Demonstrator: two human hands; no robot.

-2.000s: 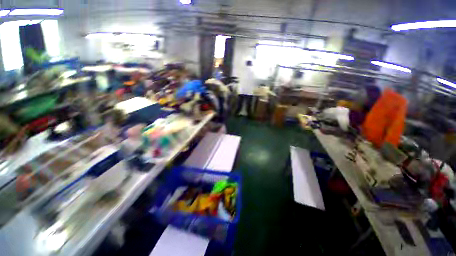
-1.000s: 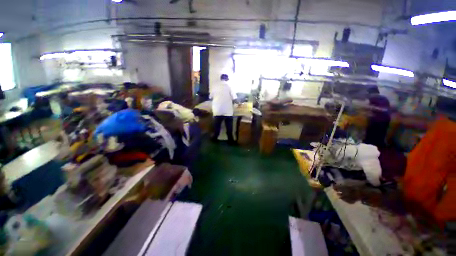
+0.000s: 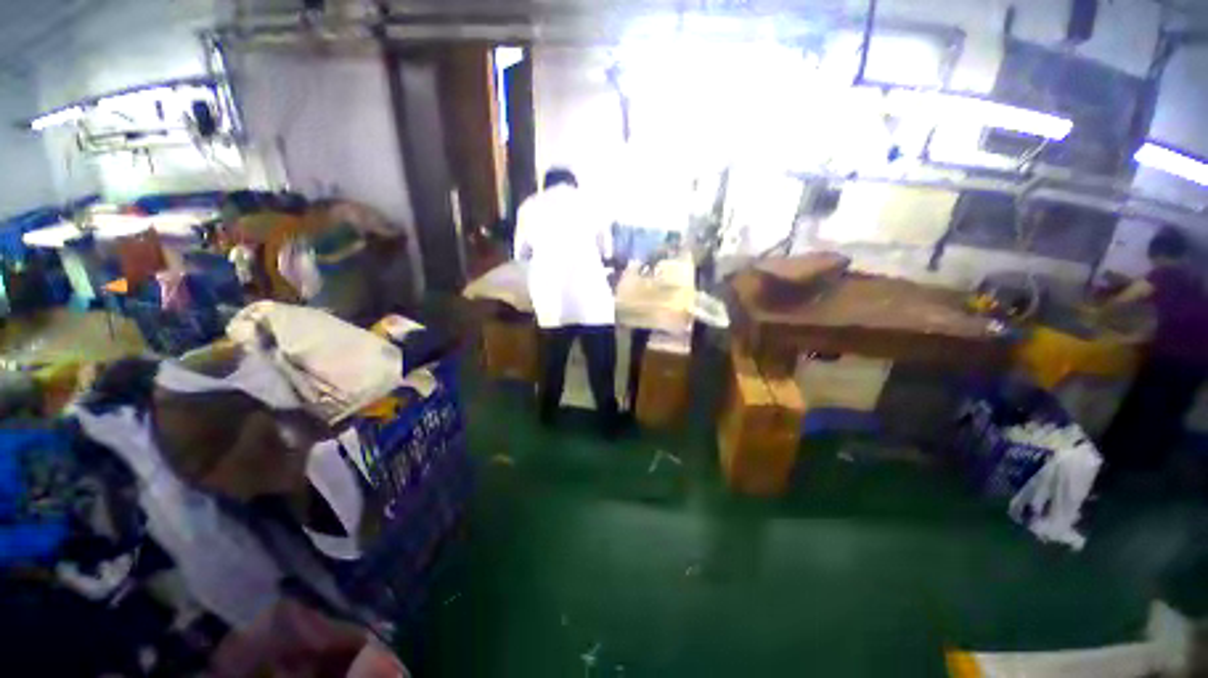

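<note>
Neither of my hands is in view. Nearest in front on the left is a large heap of cloth, with a brown garment [image 3: 225,437], white pieces and a blue garment [image 3: 40,484]. A blue slotted basket [image 3: 421,457] stands at the right side of the heap, with pale cream cloth [image 3: 325,355] lying over its top. The near edges of the heap are cut off by the picture and blurred.
A person in a white top [image 3: 567,258] stands at a far table. A cardboard box [image 3: 762,431] stands beside a brown-covered table [image 3: 874,311]. Another person [image 3: 1172,344] is at the far right, near a basket with white cloth [image 3: 1056,477]. The floor [image 3: 623,556] is green.
The view has moved forward along the aisle. The white benches and orange garment have left the picture; the cloth heap, far tables and person in white appear nearer.
</note>
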